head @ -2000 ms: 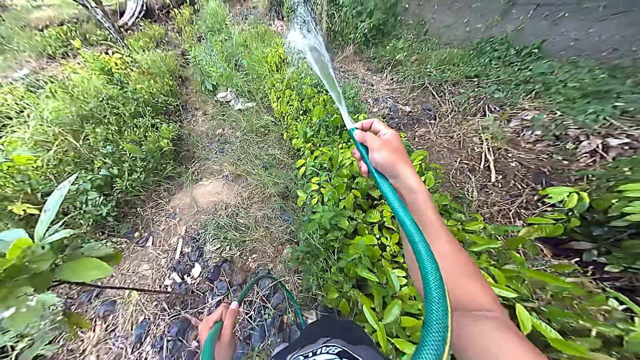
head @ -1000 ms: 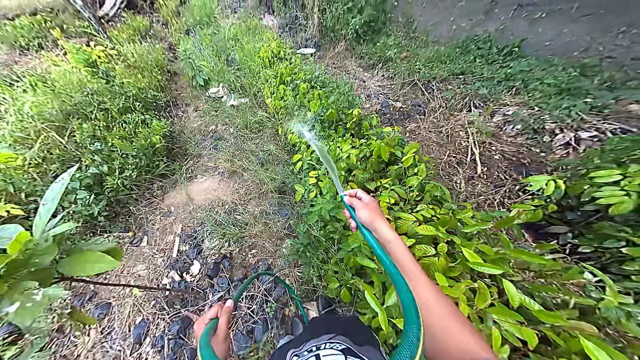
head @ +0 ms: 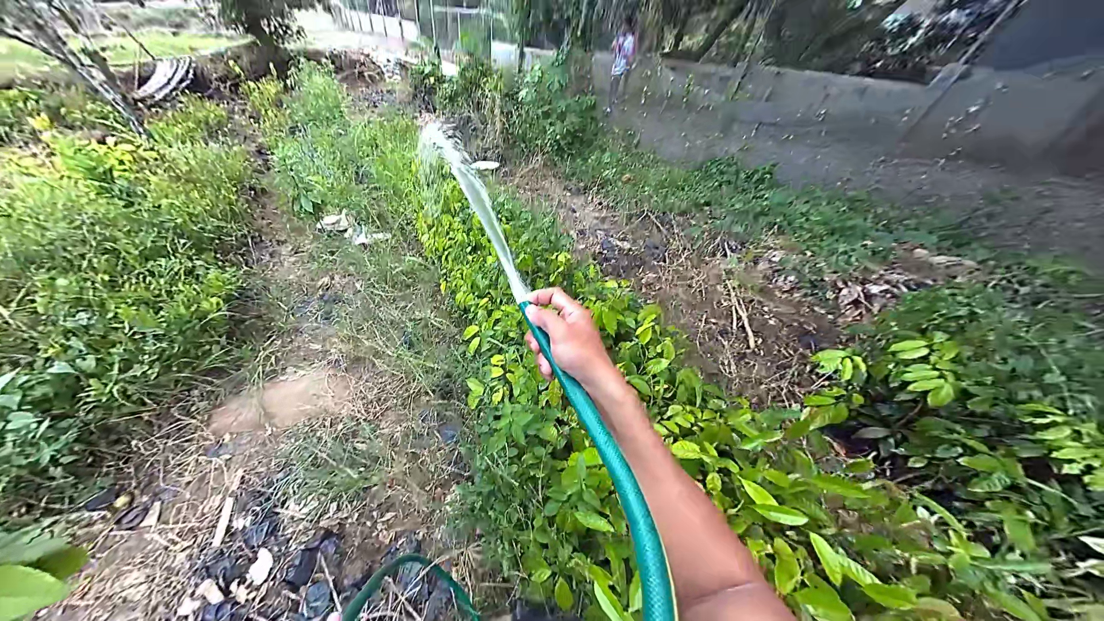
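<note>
My right hand is closed around the end of a green garden hose, with the thumb near its mouth. A stream of water shoots forward from the hose and breaks into spray over a row of leafy seedlings. The hose runs back under my right forearm's left side to the bottom edge. Another loop of green hose shows at the bottom centre. Of my left hand only a tiny sliver of skin shows at the bottom edge beside this loop; its grip is hidden.
A dirt path with dry grass and dark plastic bags lies left of the seedlings. Bushy plants grow farther left. A grey wall stands at the right back, with a person near it. A tire lies at the far left.
The view has tilted up, bringing the wall and the person into sight. My left hand, on the hose in the earlier frames, has almost left the view. The water stream looks longer than one second ago.
</note>
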